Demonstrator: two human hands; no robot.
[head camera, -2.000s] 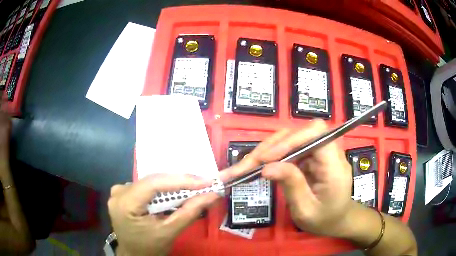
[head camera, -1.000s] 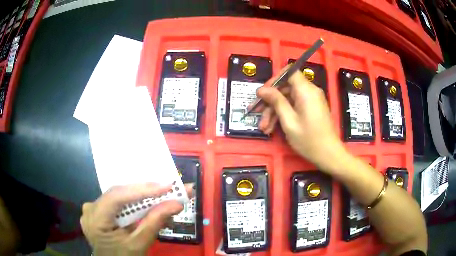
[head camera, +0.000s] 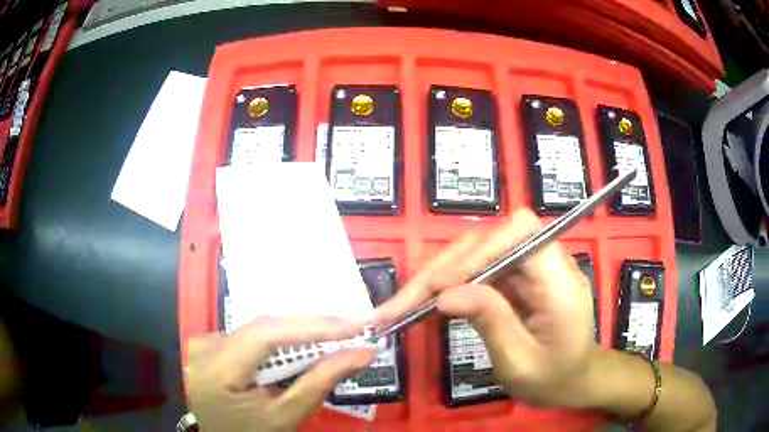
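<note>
My left hand (head camera: 270, 371) holds a narrow white label sheet (head camera: 308, 358) with rows of dark dots, and a larger white backing sheet (head camera: 287, 245) stands up from the same hand. My right hand (head camera: 523, 312) holds tweezers (head camera: 540, 240) like a pen. The tweezer tips touch or nearly touch the right end of the dotted sheet; any sticker there is too small to tell. Black phone units (head camera: 461, 150) with gold discs and white labels lie in two rows in a red foam tray (head camera: 413, 229). My hands and the sheet hide parts of the lower row.
A white paper (head camera: 160, 152) lies on the dark bench (head camera: 93, 228) left of the tray. More red trays (head camera: 540, 34) are behind. At the right are a dark slab (head camera: 680, 177), a pale round-framed object (head camera: 734, 160) and a printed paper (head camera: 727, 291).
My right hand has come back from an upper-row unit to the dotted sheet. My left hand has moved right, with the sheets. The tray appears shifted left in the view.
</note>
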